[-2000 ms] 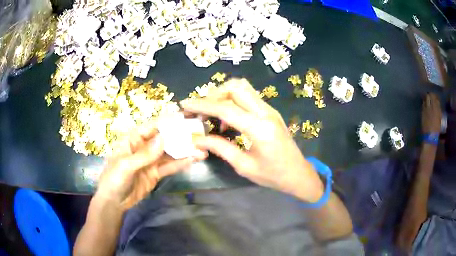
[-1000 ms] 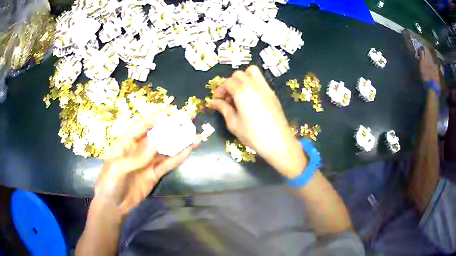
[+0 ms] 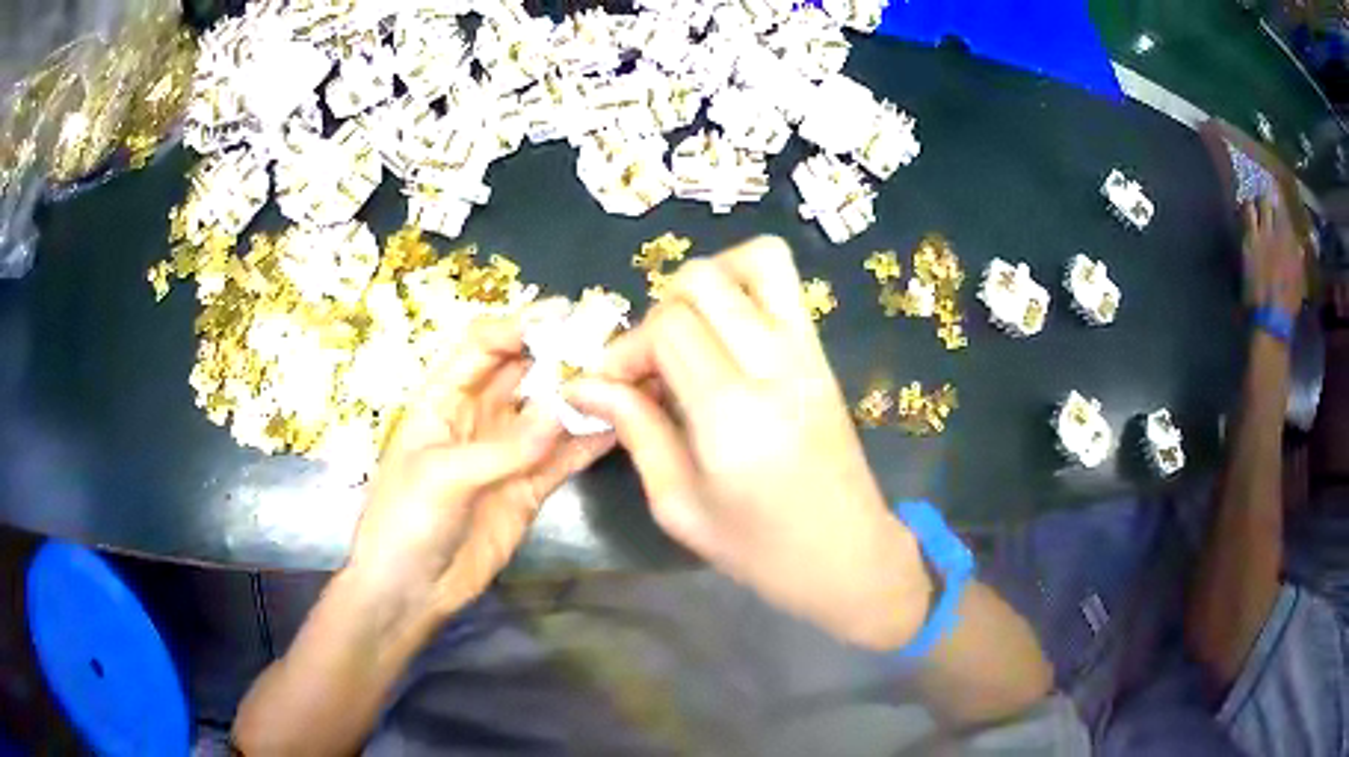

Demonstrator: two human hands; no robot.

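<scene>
A white plastic housing [image 3: 574, 343] is held up in front of me, its slotted face showing. My left hand [image 3: 471, 444] grips it from the left and below. My right hand [image 3: 725, 399], with a blue wristband, has its thumb and fingertips at the housing's right side; whether they hold a brass contact is hidden. A heap of brass contacts [image 3: 266, 340] lies left of the hands, and smaller groups of contacts [image 3: 932, 281] lie to the right.
A heap of white housings [image 3: 518, 89] lies at the far side. Several housings [image 3: 1015, 297] stand apart at the right. A clear bag [image 3: 89, 104] is at the left edge, a blue sheet [image 3: 1021, 37] at the far edge, a blue stool [image 3: 104, 666] at lower left. A neighbour's arm [image 3: 1258, 385] reaches a tray.
My right hand has come from the small contact group back to the housing. The housing has turned from its plain face to its slotted face and moved slightly right with my left hand.
</scene>
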